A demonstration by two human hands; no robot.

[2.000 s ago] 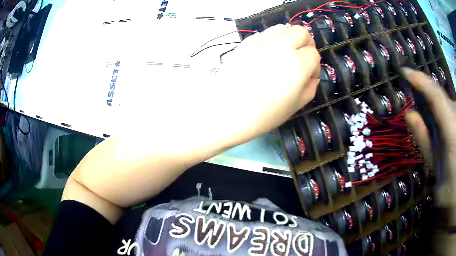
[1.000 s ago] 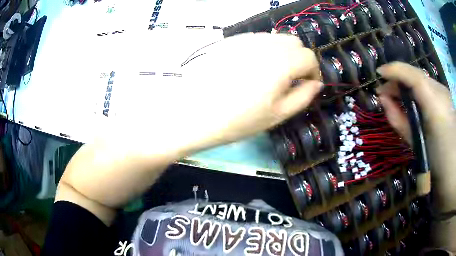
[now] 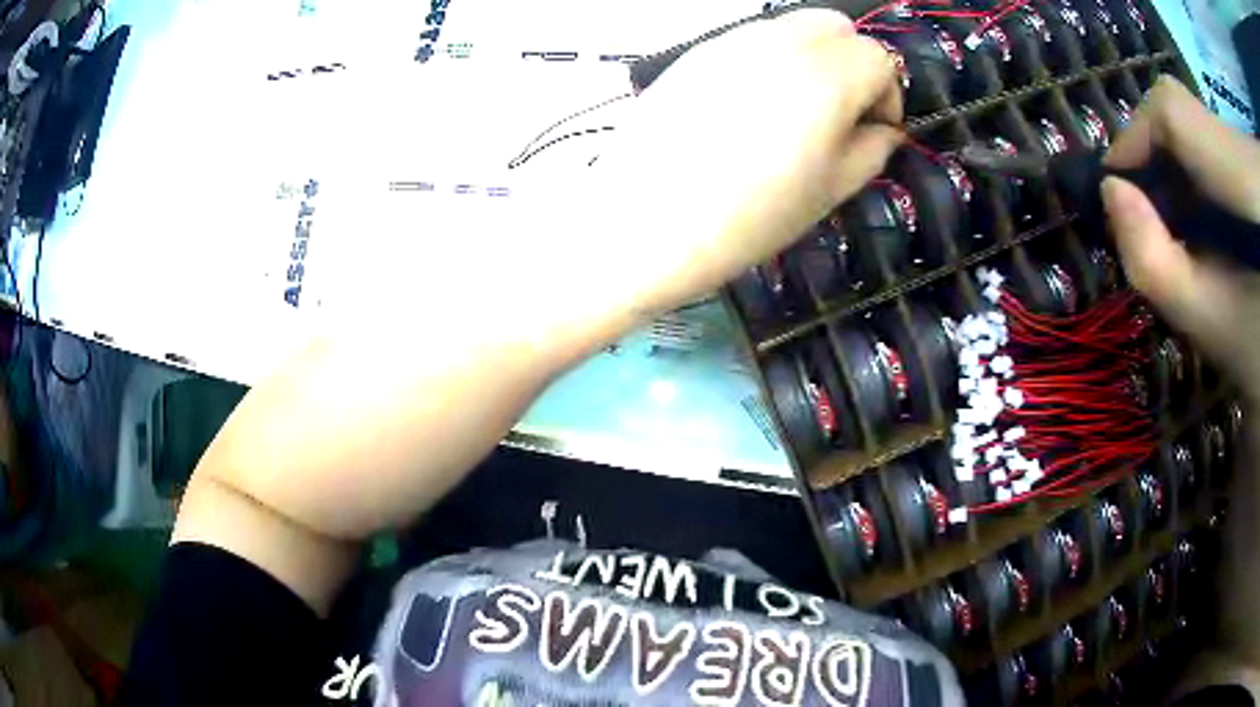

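My left hand [image 3: 815, 124] is over the upper left of the brown divided tray [image 3: 912, 559], its fingers closed on a thin red lead [image 3: 915, 144]. My right hand [image 3: 1175, 180] holds the black soldering iron [image 3: 1078, 177] like a pen, its slim barrel pointing left to a round black speaker [image 3: 942, 191] just right of my left fingertips. Whether the tip touches is too small to tell. Many speakers stand on edge in the cells. A bunch of red leads [image 3: 1078, 394] with white connectors [image 3: 984, 401] lies fanned on the tray.
White-blue printed sheet [image 3: 387, 124] covers the bench left of the tray. Thin black wires [image 3: 560, 127] trail off the tray's upper left edge. A dark box [image 3: 76, 124] with cables stands at the far left. Red leads also run over the tray's far rows.
My left hand has risen slightly towards the far rows. My right hand has turned the iron from upright to pointing left and brought it close to my left fingertips.
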